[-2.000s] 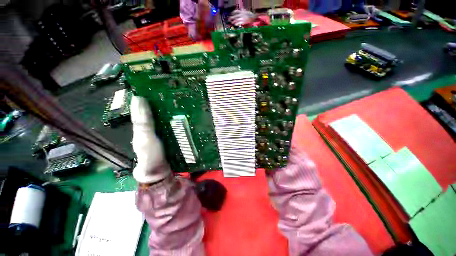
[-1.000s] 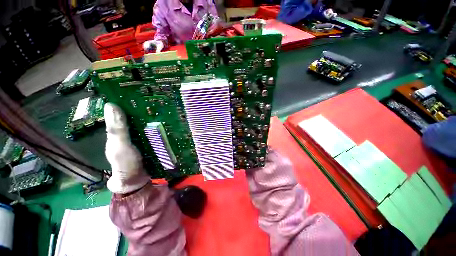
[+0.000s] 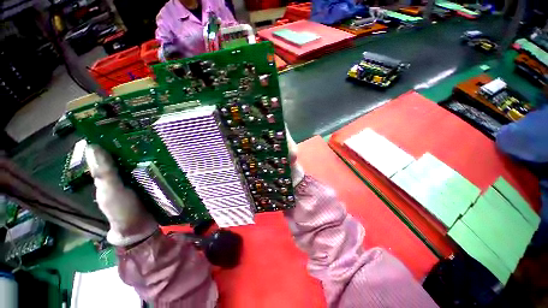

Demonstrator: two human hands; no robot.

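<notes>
A large green circuit board (image 3: 135, 129) is held up, tilted, facing me. It carries a long silver-white finned heat sink (image 3: 198, 159) and a smaller one (image 3: 157, 187). Rows of small parts run along its right side. My left hand (image 3: 114, 195), in a white glove, grips the left edge with the thumb in front; its fingers are hidden behind. My right hand (image 3: 293, 157), also white-gloved, holds the right edge and is mostly hidden behind the board.
Below lies a red mat (image 3: 270, 264) with a black round-headed tool (image 3: 222, 246). Right is a red stack (image 3: 414, 117) with green and white cards (image 3: 435, 186). A dark conveyor (image 3: 324, 90) carries a yellow-and-dark board (image 3: 375, 70). A person in pink (image 3: 195, 21) is opposite; a blue sleeve (image 3: 526, 138) shows right.
The board, still held in both hands, has shifted left in view and tilted, its top leaning left. The whole view has swung right, showing more of the red stack and conveyor.
</notes>
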